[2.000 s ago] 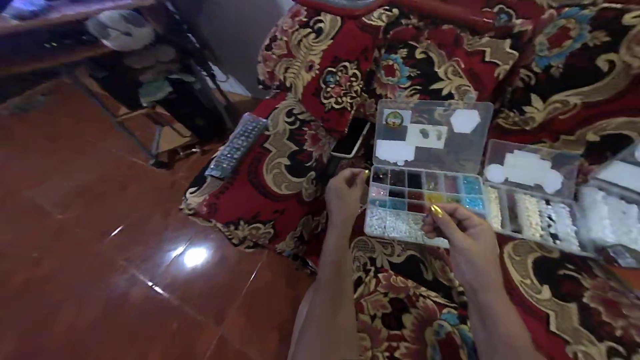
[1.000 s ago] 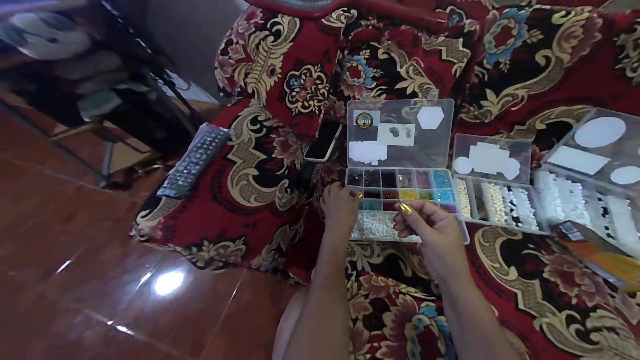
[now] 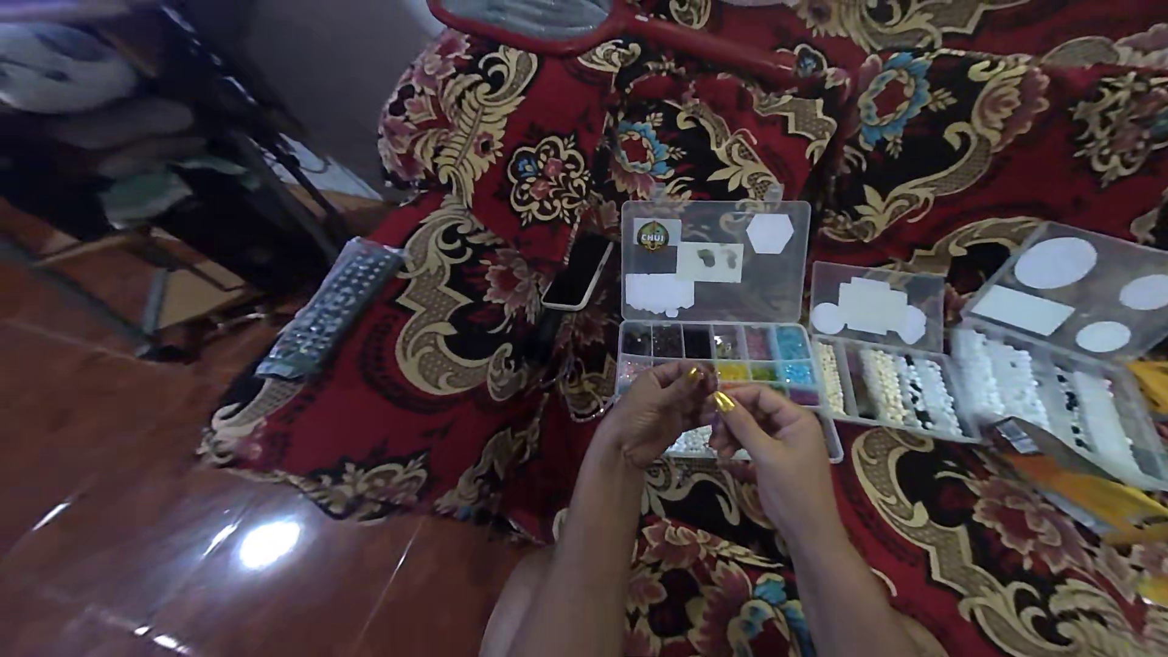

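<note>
My left hand (image 3: 659, 411) and my right hand (image 3: 765, 429) meet fingertip to fingertip over the front part of an open clear plastic bead box (image 3: 630, 339). Thumb and finger are pinched on each hand, both with gold nails. Whatever lies between the fingertips is too small to make out. Compartments of the box hold dark, yellow, green, pink and turquoise beads, and my hands hide several of them. Its raised lid (image 3: 716, 297) bears stickers. Beside it stand a smaller open box (image 3: 899, 424) of cream, black and white beads and another open box (image 3: 1049, 411) of mostly white beads.
A smartphone (image 3: 578, 274) lies on the patterned red sofa cover (image 3: 474, 392), left of the boxes. A remote control in a plastic sleeve (image 3: 333, 306) rests near the sofa's left edge. Yellow packets (image 3: 1077, 488) lie at the right. Beyond the edge is a tiled floor (image 3: 137, 511).
My left hand has moved from the box's left side to meet my right hand in front of the compartments. The view has shifted somewhat.
</note>
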